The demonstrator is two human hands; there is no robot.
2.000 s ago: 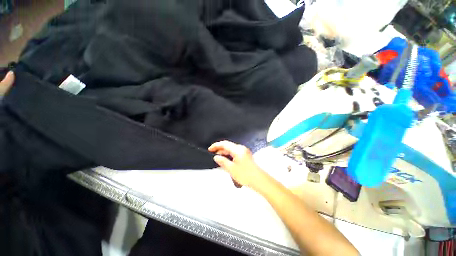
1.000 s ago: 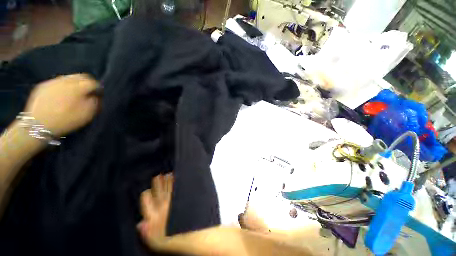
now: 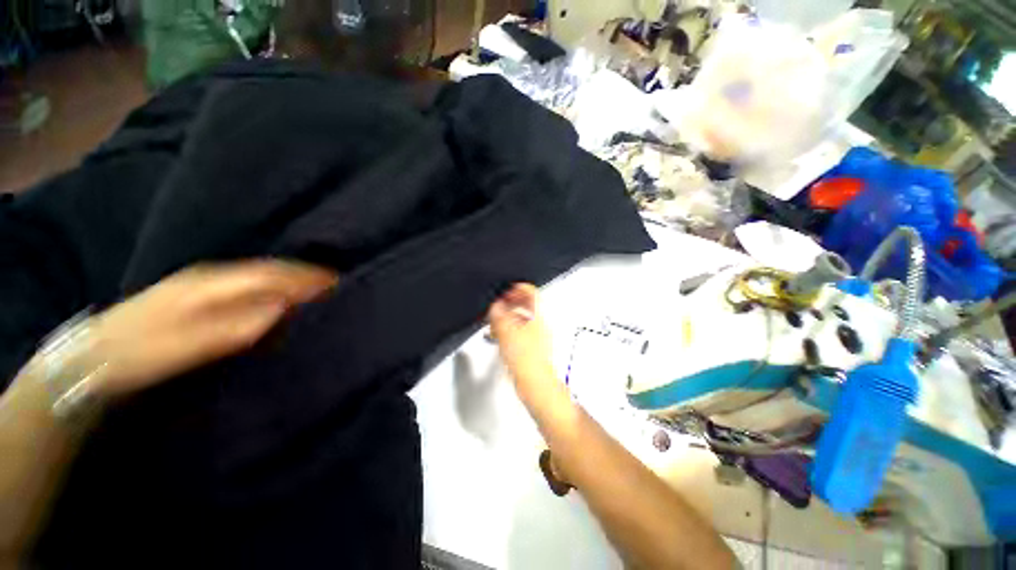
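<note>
The large black garment (image 3: 301, 167) fills the left and centre of the view and lies partly over the white table. My left hand (image 3: 228, 306) is blurred, on the garment at centre left; its fingertips are at a fold, and a bracelet is on the wrist. My right hand (image 3: 516, 315) pinches the garment's lower right edge above the white table, with thumb and fingertips together. A long straight band or panel of the garment runs between my hands. The cloth partly hides my left fingers.
The white table (image 3: 468, 490) carries a sewing machine (image 3: 713, 384) with a teal stripe at the right. A bright blue paddle on a flexible neck (image 3: 863, 434) stands before it, near a dark phone (image 3: 777, 477). Plastic bags (image 3: 758, 89) and a blue bag (image 3: 891, 217) lie behind.
My right hand has moved up and now pinches the garment's edge. My left hand has moved slightly right and down. The garment's band has swung from near vertical to slanting up right.
</note>
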